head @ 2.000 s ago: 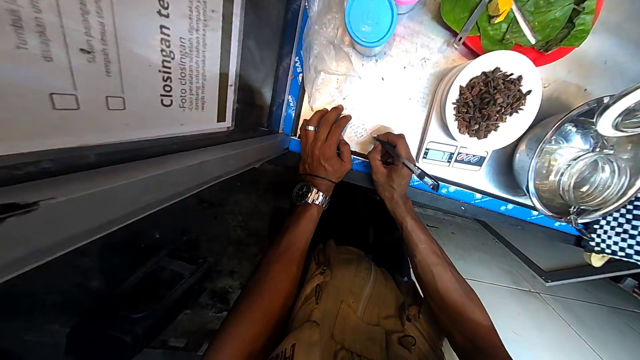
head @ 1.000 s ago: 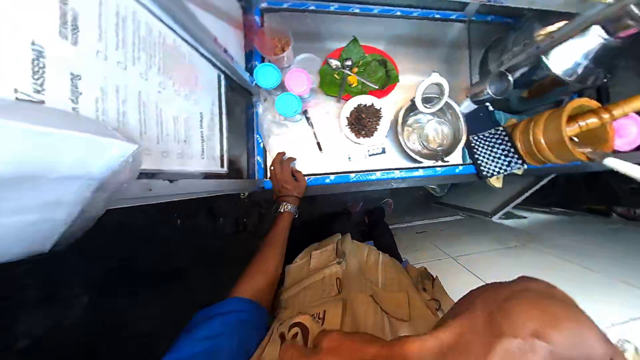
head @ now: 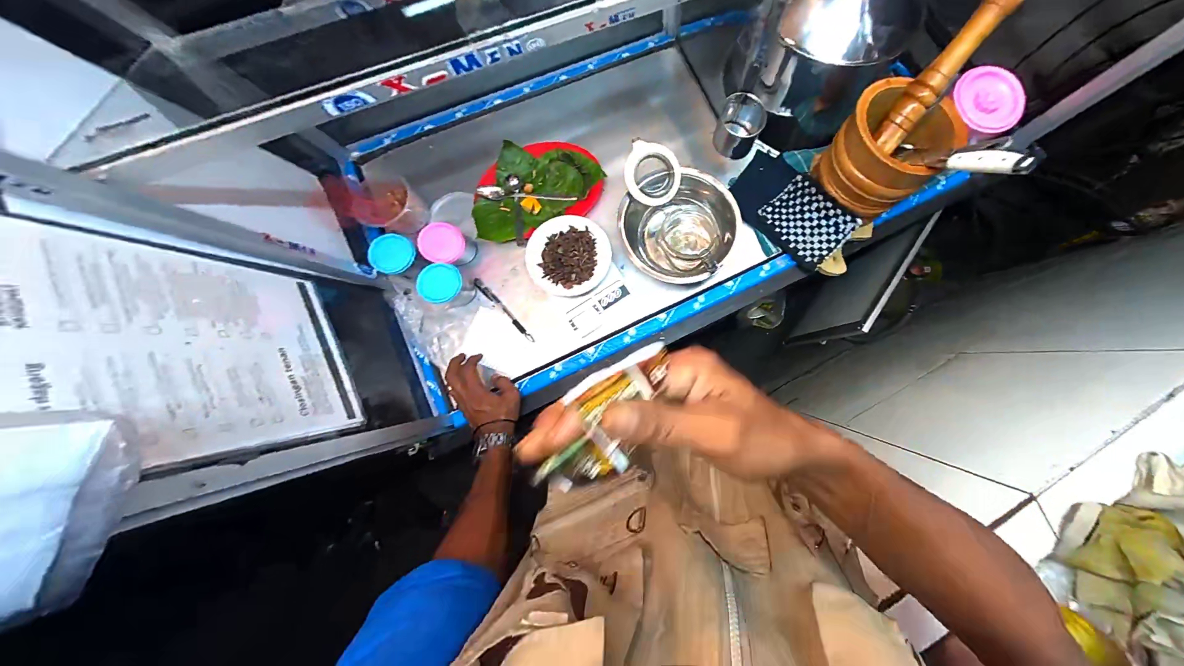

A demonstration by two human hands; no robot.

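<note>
My right hand (head: 708,416) is raised over the tan vest and closed on a small printed packet (head: 606,412), blurred by motion. At the counter's near left corner, my left hand (head: 484,393) rests on the edge beside a white sheet of paper (head: 490,347); nothing shows in it. A black pen (head: 503,310) lies on the counter beyond that hand. To the pen's right, a white plate of dark dried pieces (head: 569,257) sits on a digital scale (head: 599,313).
Lidded jars (head: 439,283) stand at the counter's left. Behind are green leaves on a red plate (head: 585,205). Rightward are a steel bowl (head: 638,250), a checkered cloth (head: 809,220), a wooden mortar (head: 846,176) and a knife (head: 994,162). A glass frame borders the left.
My right hand, writing with the pen two seconds ago, now holds a packet, and the pen lies on the counter. My left hand stays at the counter edge. The view has shifted widely.
</note>
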